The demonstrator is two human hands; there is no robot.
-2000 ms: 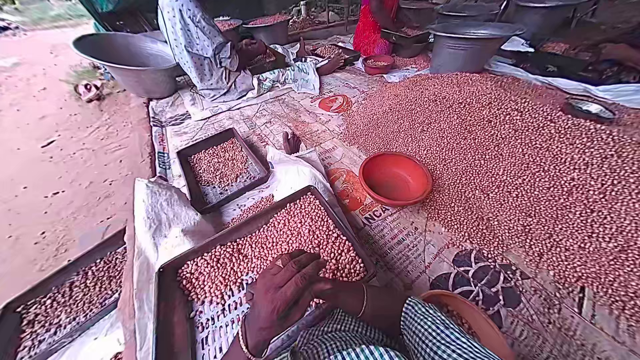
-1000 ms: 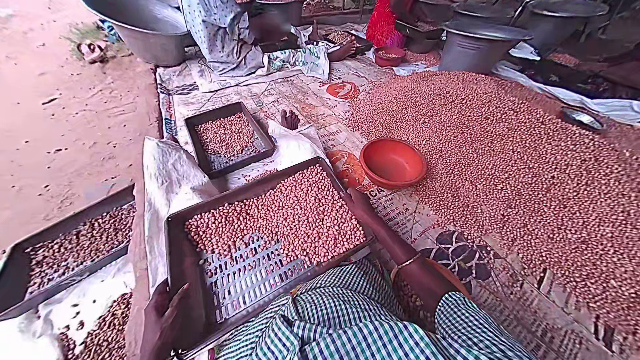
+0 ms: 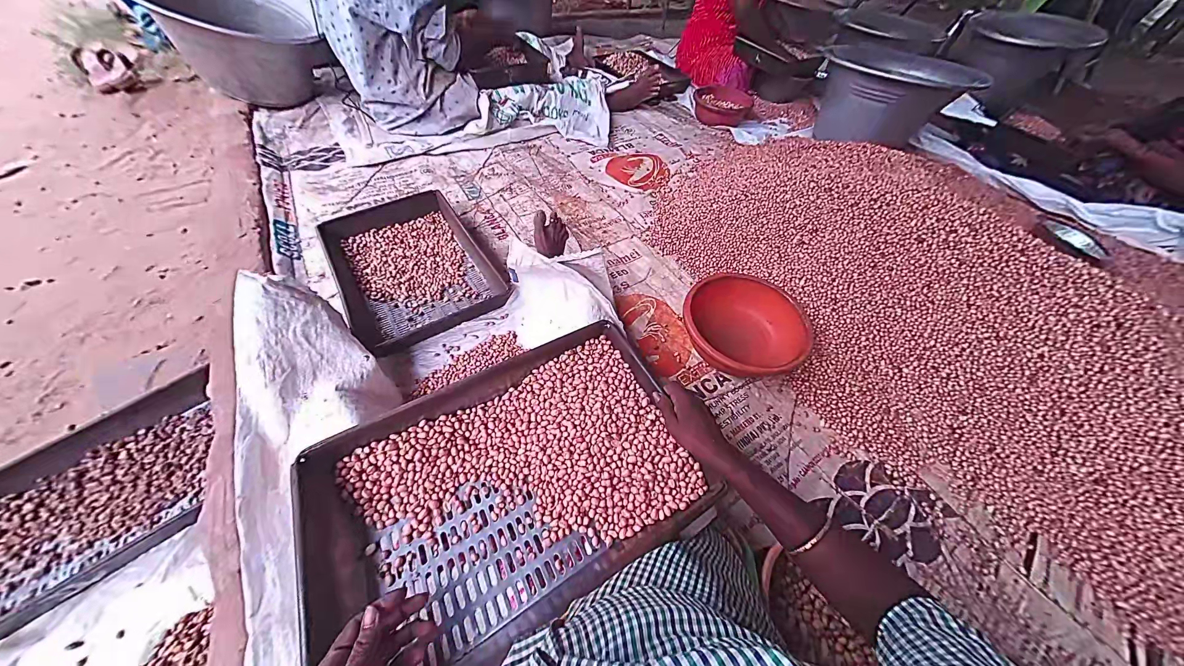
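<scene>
A rectangular metal sieve tray (image 3: 319, 518) with a slotted bottom lies at my lap, and pinkish shelled nuts (image 3: 555, 435), which look like peanuts, cover its far and right parts. My left hand (image 3: 384, 634) is at the tray's near left corner, fingers apart and slightly curled, over the slots. My right hand (image 3: 689, 416) is at the tray's right side wall; its fingertips are partly hidden, so its hold is unclear. Just beyond it stands an empty orange-red bowl (image 3: 749, 324). Some nuts (image 3: 476, 361) lie on white sacking past the tray's far edge.
A smaller sieve tray (image 3: 335, 277) holding nuts is ahead. A large nut heap (image 3: 971, 351) spreads at right. Another tray (image 3: 55, 453) lies at lower left. Metal basins (image 3: 250, 55) and tubs (image 3: 893, 92) stand farther back, near seated people. A bowl of nuts is partly hidden beside my right forearm.
Two seconds ago my hands were together on the nuts in the tray; they have since parted to its sides. My left hand has come from the tray's outer left side to over its near corner.
</scene>
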